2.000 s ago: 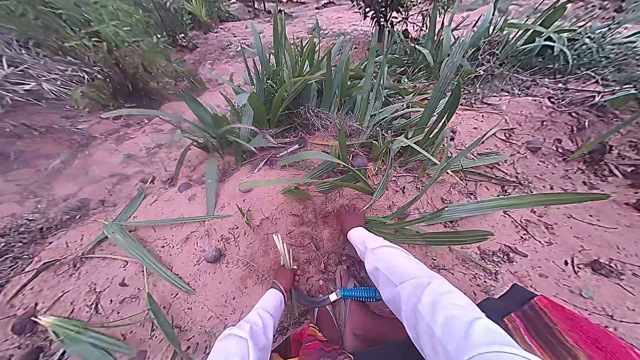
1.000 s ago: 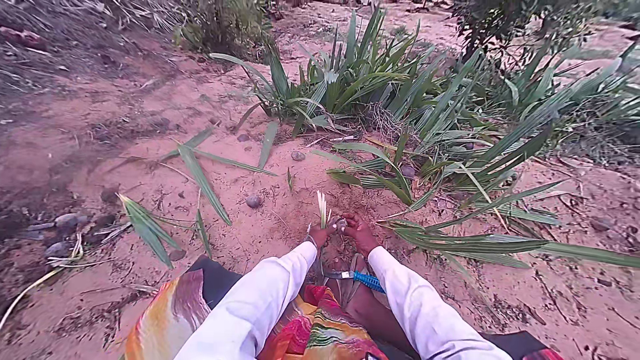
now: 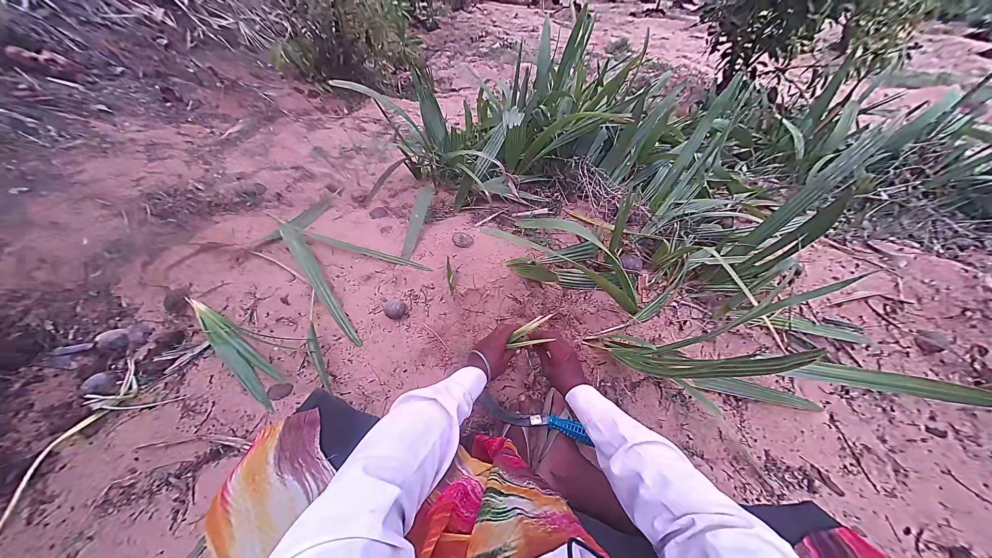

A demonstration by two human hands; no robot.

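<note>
My left hand [image 3: 494, 350], with a bangle at the wrist, is closed around a small bunch of pale green leaf strips [image 3: 531, 332] in front of my lap. Close on its right is my right hand [image 3: 559, 361], its fingers at the strips' right side; whether it grips them is unclear. Just below both hands lies a sickle with a curved metal blade [image 3: 504, 412] and a blue handle [image 3: 571, 428], by my feet. Long cut green leaves [image 3: 713, 364] spread over the soil to the right of my right hand.
A clump of long-leaved green plants [image 3: 542, 132] grows ahead. Loose leaves [image 3: 318, 275] and a round brown object [image 3: 395, 310] lie on reddish soil to the left, with stones [image 3: 112, 339] farther out. Colourful cloth [image 3: 496, 496] covers my lap.
My right hand has come from the leaves on the right to beside my left hand. The strips in my left hand stood upright before and now tilt to the right. The view has shifted.
</note>
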